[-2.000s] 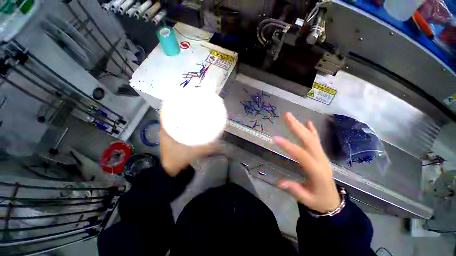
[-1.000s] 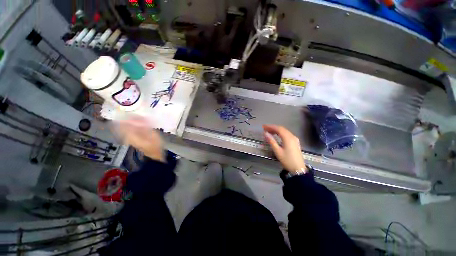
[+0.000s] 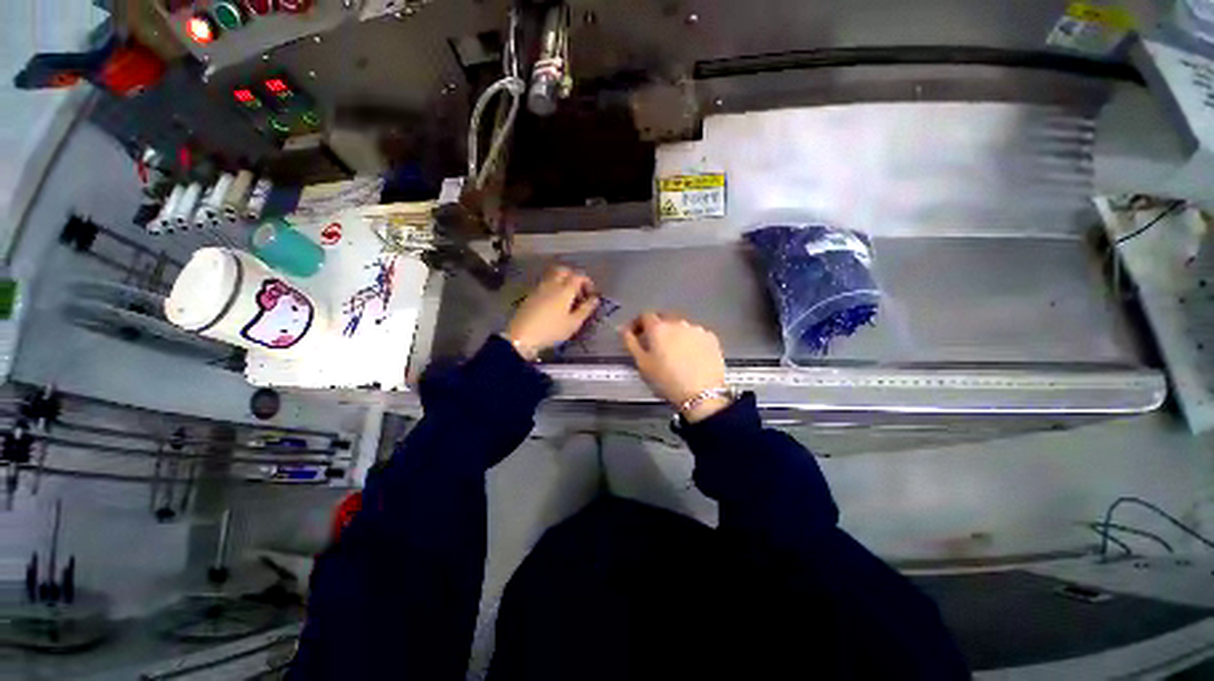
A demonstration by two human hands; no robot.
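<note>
Short blue wires (image 3: 605, 311) lie loose in the grey metal tray (image 3: 985, 299), partly hidden by my left hand. My left hand (image 3: 554, 314) is bare and rests over the wire pile, fingers curled down; whether it grips wires is hidden. My right hand (image 3: 679, 359) is bare, just right of the pile above the tray's front edge, fingers bent inward; its fingertips are too small to tell if they hold anything. A clear plastic bag (image 3: 815, 286) packed with blue wires lies in the tray to the right.
A white tumbler with a cartoon cat face (image 3: 240, 299) and a teal roll (image 3: 286, 248) are on the white cabinet top (image 3: 333, 359), with red and blue wire pieces (image 3: 369, 295). The machine head (image 3: 477, 229) is just behind my left hand. A ruler scale (image 3: 919, 385) runs along the front edge.
The tumbler was in my left hand, and now lies let go on the cabinet top. My left hand has moved right onto the wire pile. My right hand has come left, near it.
</note>
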